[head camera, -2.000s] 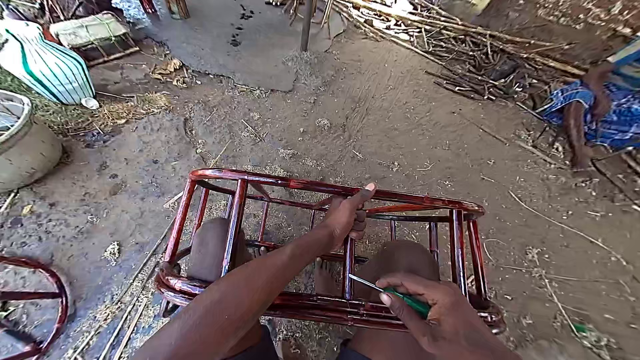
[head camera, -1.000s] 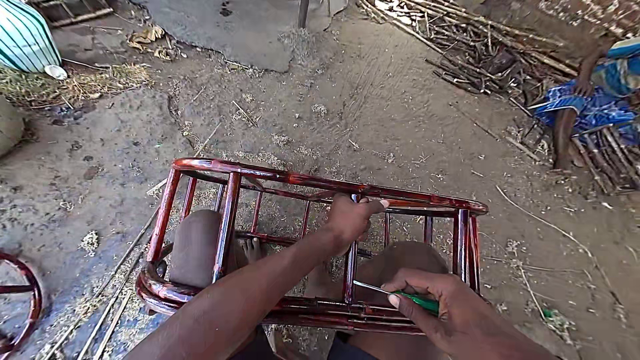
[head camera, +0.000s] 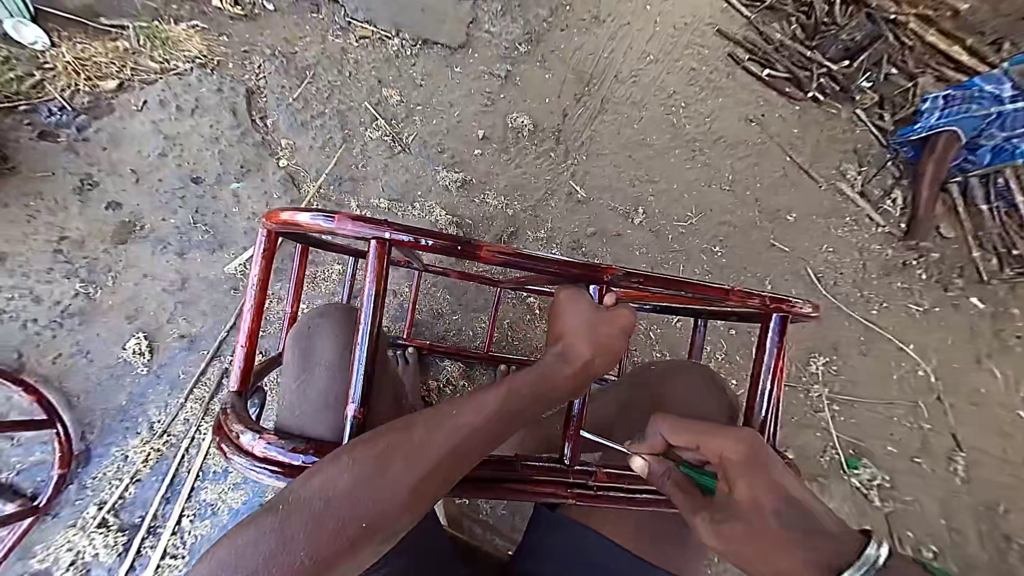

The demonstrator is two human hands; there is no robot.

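A glossy red-brown frame of cane or bamboo poles (head camera: 496,254) lies across my lap, with my knees between its uprights. My left hand (head camera: 590,326) is closed around a short upright (head camera: 576,424) near the frame's far rail. Held in my right hand (head camera: 720,472) is a tool with a green handle (head camera: 698,478) and a thin metal shaft (head camera: 606,442); it looks like a screwdriver. Its tip is at the lower part of that same upright, just above the near rail. A metal bangle (head camera: 869,555) circles my right wrist.
Part of another red-brown cane frame (head camera: 60,448) lies at the left edge, beside long thin sticks (head camera: 180,472). A pile of sticks (head camera: 848,48) is at the upper right. Near it, a person's leg (head camera: 932,188) shows below blue patterned cloth (head camera: 972,120). Dry straw (head camera: 120,56) lies upper left.
My left forefinger, earlier stretched along the far rail, is now curled in around the upright. The tool's tip stays near the upright's lower part. The view has shifted closer to the frame.
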